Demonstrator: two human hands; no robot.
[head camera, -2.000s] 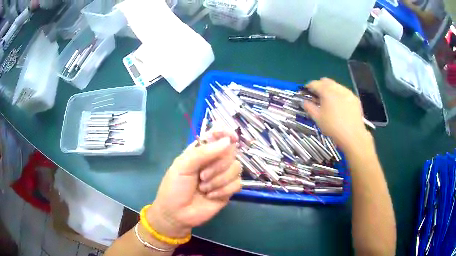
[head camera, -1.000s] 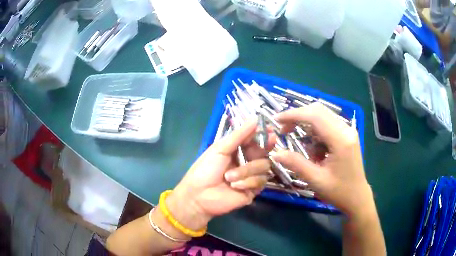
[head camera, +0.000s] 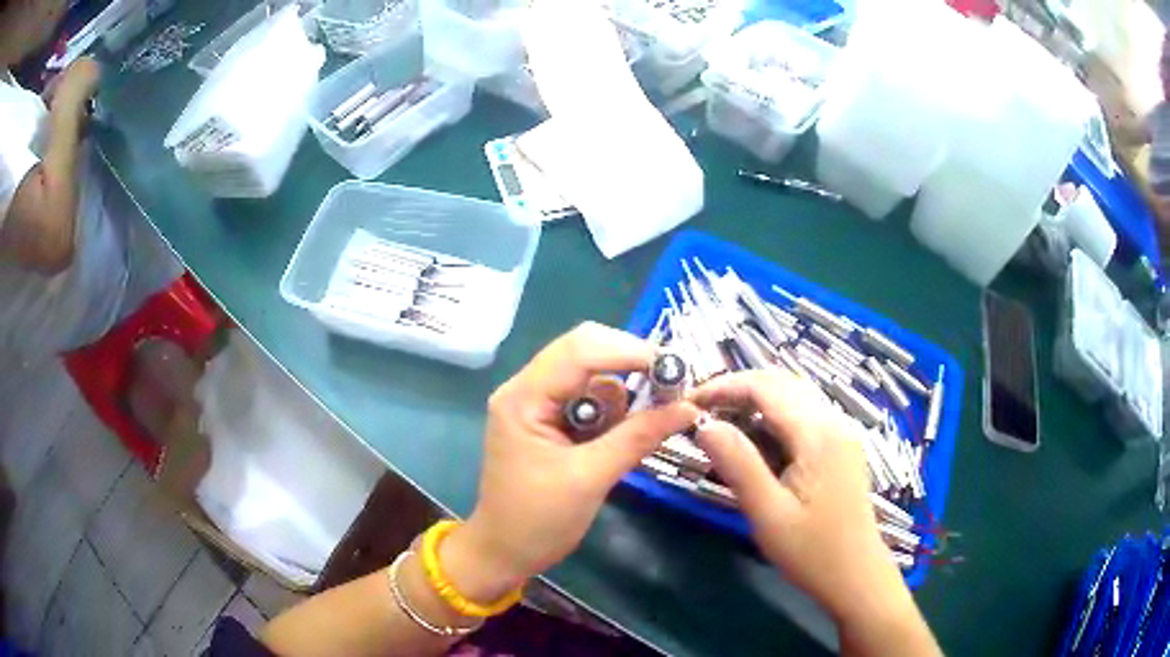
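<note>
My left hand (head camera: 552, 430) holds two slim metal cylinders, their dark round ends facing me; one cylinder (head camera: 585, 412) lies in the curled fingers, the other (head camera: 669, 371) stands at the fingertips. My right hand (head camera: 789, 462) is against the left fingertips, its thumb and fingers pinched together near the second cylinder; what lies between them is too small to tell. Both hands are over the near left part of the blue tray (head camera: 947, 475), heaped with loose silver cylinders (head camera: 834, 353). The clear bin (head camera: 513, 289) at the left holds a row of cylinders (head camera: 391, 272).
A white strip (head camera: 629, 167) lies over a small scale (head camera: 516, 173). Behind are a thin pen (head camera: 789, 185), frosted tubs (head camera: 982, 205) and clear boxes (head camera: 757, 96). A smartphone (head camera: 1011, 372) lies right of the tray. Another person's arm (head camera: 51, 180) is at the far left.
The view has shifted, bringing another person in at the left. My left hand has turned, showing two cylinder ends. My right hand has closed in against the left fingertips.
</note>
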